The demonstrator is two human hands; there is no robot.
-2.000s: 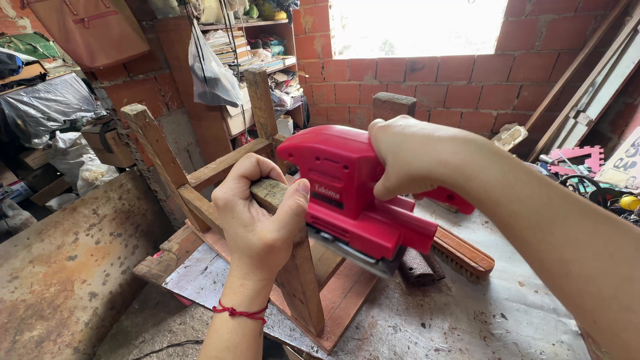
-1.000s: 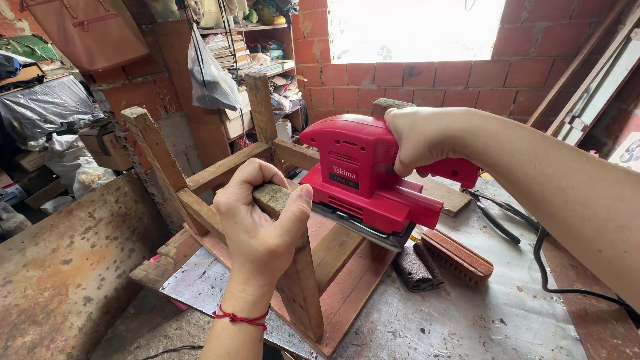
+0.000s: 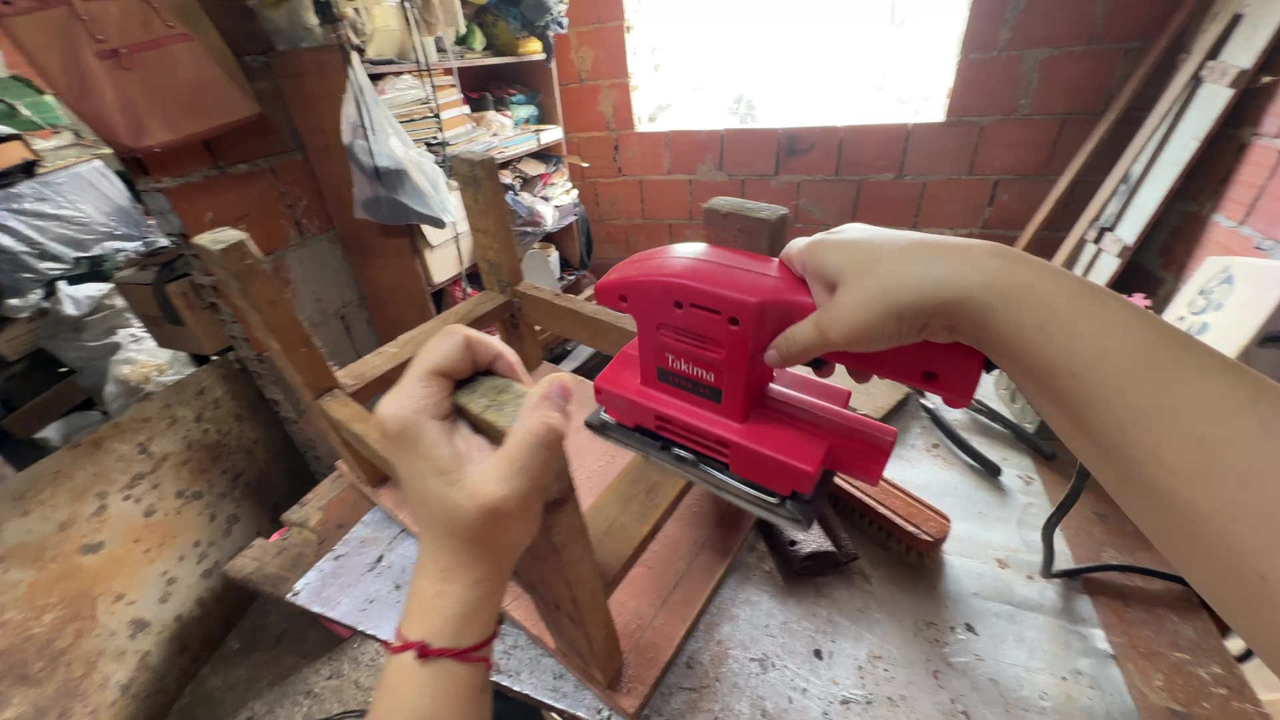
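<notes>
My right hand grips the handle of a red Takima electric sander, held tilted over an upturned wooden stool or small table. My left hand is closed around the top end of the nearest wooden leg, with its worn end face showing between thumb and fingers. The sander's black pad is just right of that leg; whether they touch cannot be told. Other legs stand up at the left, at the back and behind the sander. A red cord bracelet is on my left wrist.
On the metal-topped workbench lie a wooden-backed brush, a dark brown metal piece, pliers with dark handles and a black cable. A rusty sheet leans at the left. Shelves stand behind.
The sander has shifted slightly in my right hand's grip, staying right of the near leg. My left hand has kept its hold on the leg.
</notes>
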